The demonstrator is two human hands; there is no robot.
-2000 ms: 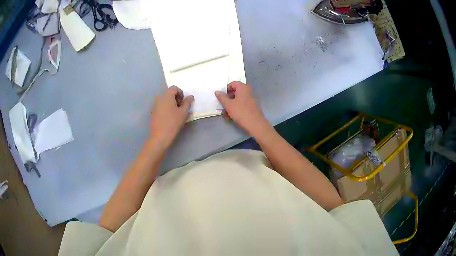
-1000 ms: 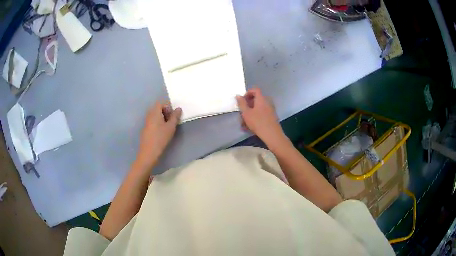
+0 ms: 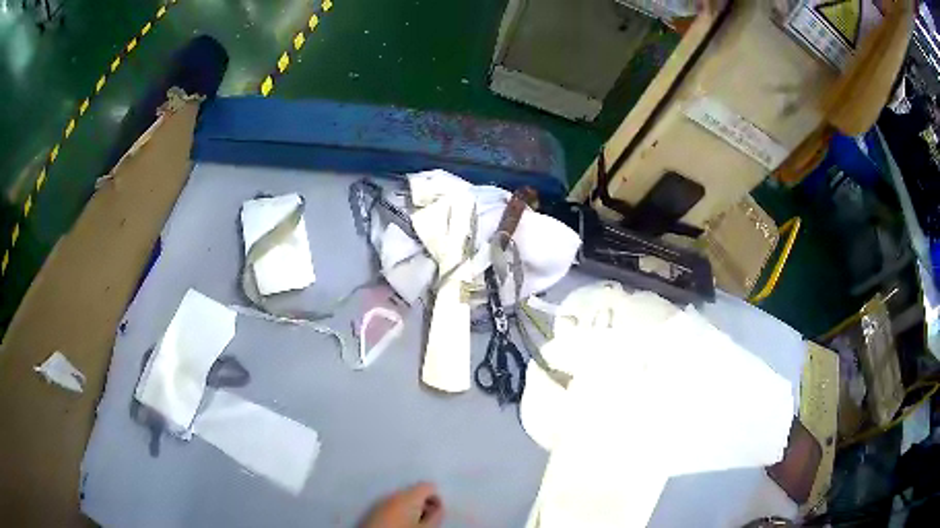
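Note:
Cream-white cut fabric panels (image 3: pixel 660 382) lie in a bright, overexposed heap right of centre, running off the bottom edge. My left hand (image 3: pixel 404 507) is cut off by the bottom edge; only part of it with curled fingers shows, over the table left of the panels, and whether it holds anything is hidden. My right hand is not in view. Black-handled scissors (image 3: pixel 501 363) lie left of the panels, beside a stiff cream tapered piece (image 3: pixel 448 335). Thin white pieces (image 3: pixel 186 361) lie at the left with another white piece (image 3: pixel 258 443) beside them.
A folded white piece with a grey strip (image 3: pixel 278 245) and a pinkish triangular piece (image 3: pixel 379 332) lie on the table (image 3: pixel 361 433). A blue bar (image 3: pixel 371 139) borders the far edge, brown cardboard (image 3: pixel 62 299) the left. A dark tray (image 3: pixel 649 258) and a beige cabinet (image 3: pixel 701 113) stand behind.
The view has swung up and left to the far side of the table. My right hand has left the picture, and my left hand shows only partly, away from the panel's near edge.

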